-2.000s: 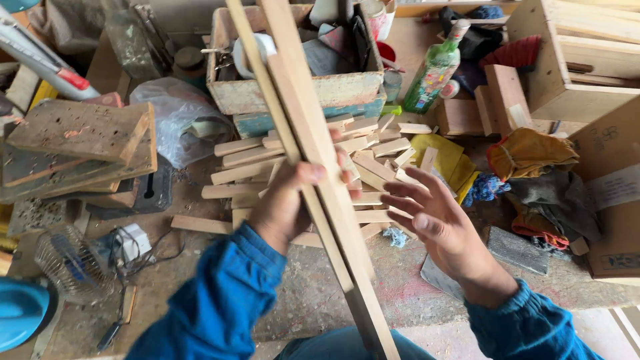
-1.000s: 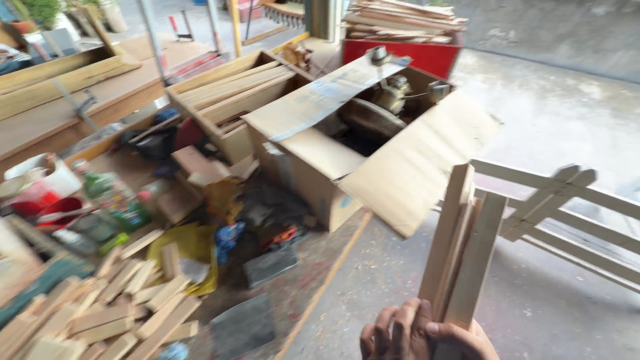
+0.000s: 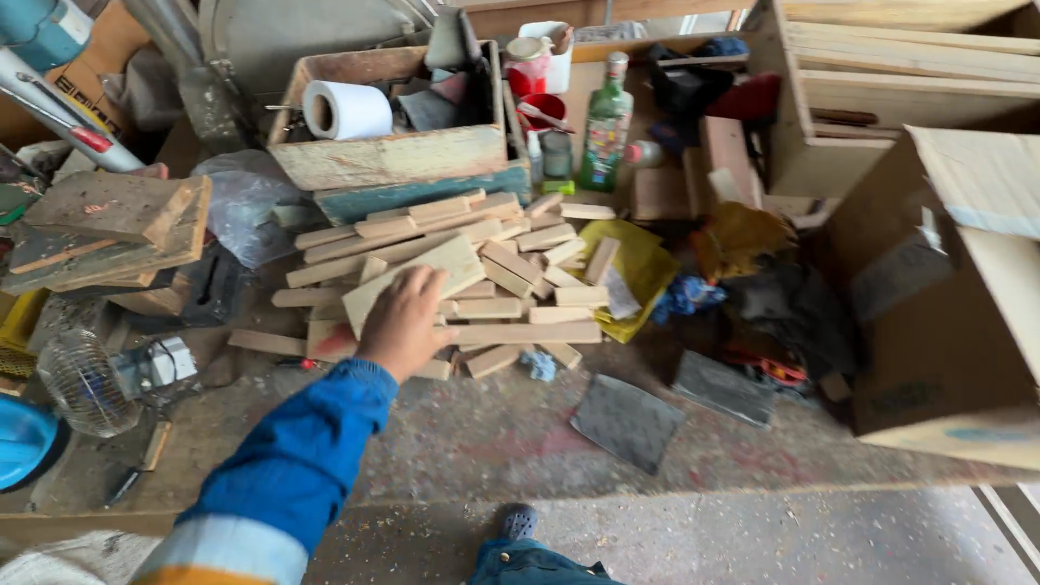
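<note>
My left hand [image 3: 406, 321] rests palm down over a wide, pale wooden board [image 3: 443, 272] on top of a heap of short wooden pieces. Its fingers cover part of the board and the thumb points right; whether they grip it is hidden. Around and under the board lie many small wood blocks [image 3: 487, 309], some with rounded ends. A longer wooden strip [image 3: 528, 333] lies along the near side of the heap, just right of my thumb. My right hand is out of view.
Behind the heap stand a wooden crate [image 3: 398, 158] with a paper roll and a green glass bottle [image 3: 605, 130]. Sanding sheets [image 3: 630, 422] lie near the bench edge. A cardboard box [image 3: 918, 325] is at right, stacked boards [image 3: 106, 211] and a small wire-cage fan [image 3: 85, 382] at left.
The long wooden strips held earlier are out of view, as is my right hand. My left hand is now on the board over the heap. The view has swung right and back.
</note>
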